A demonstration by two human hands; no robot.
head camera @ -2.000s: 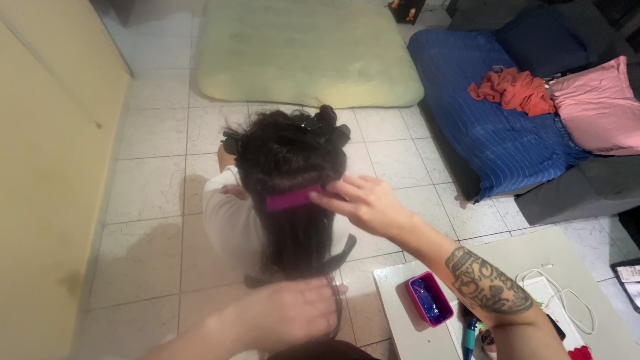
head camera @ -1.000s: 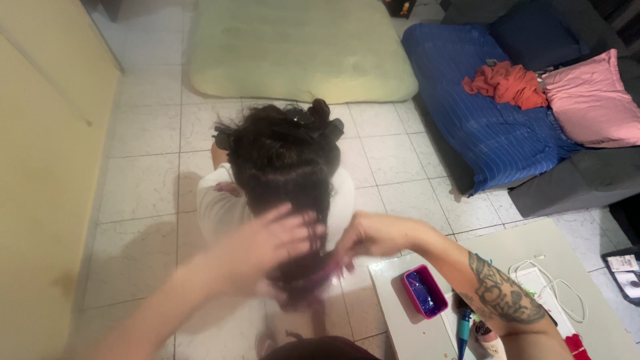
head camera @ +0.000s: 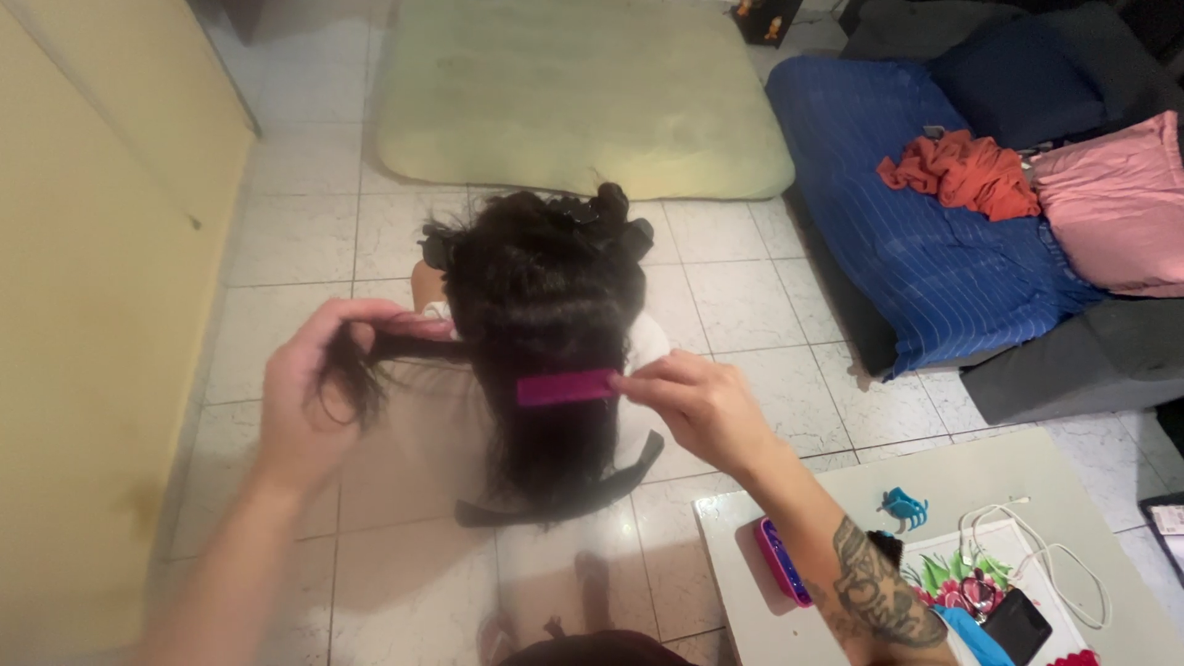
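A seated person with long dark hair (head camera: 546,277) is below me, back of the head toward me, with some hair gathered up in dark clips around the crown. My left hand (head camera: 319,388) is out to the left, holding a lock of that hair pulled sideways. My right hand (head camera: 694,402) grips one end of a magenta comb (head camera: 566,388), which lies level across the hanging hair. A dark curved strip (head camera: 564,509) shows beneath the hair's ends; what it is I cannot tell.
At lower right a pale table (head camera: 740,527) bears a pink and blue container (head camera: 782,561), a teal claw clip (head camera: 905,508), a white cable (head camera: 1054,555) and a phone (head camera: 1017,626). A green mattress (head camera: 583,102), a blue-covered sofa (head camera: 860,185) and a yellowish wall (head camera: 102,324) surround the tiled floor.
My left hand has moved left from the hair's middle, now with a lock in it. The comb, blurred low in the hair a second ago, is higher and level. The teal claw clip has come into sight.
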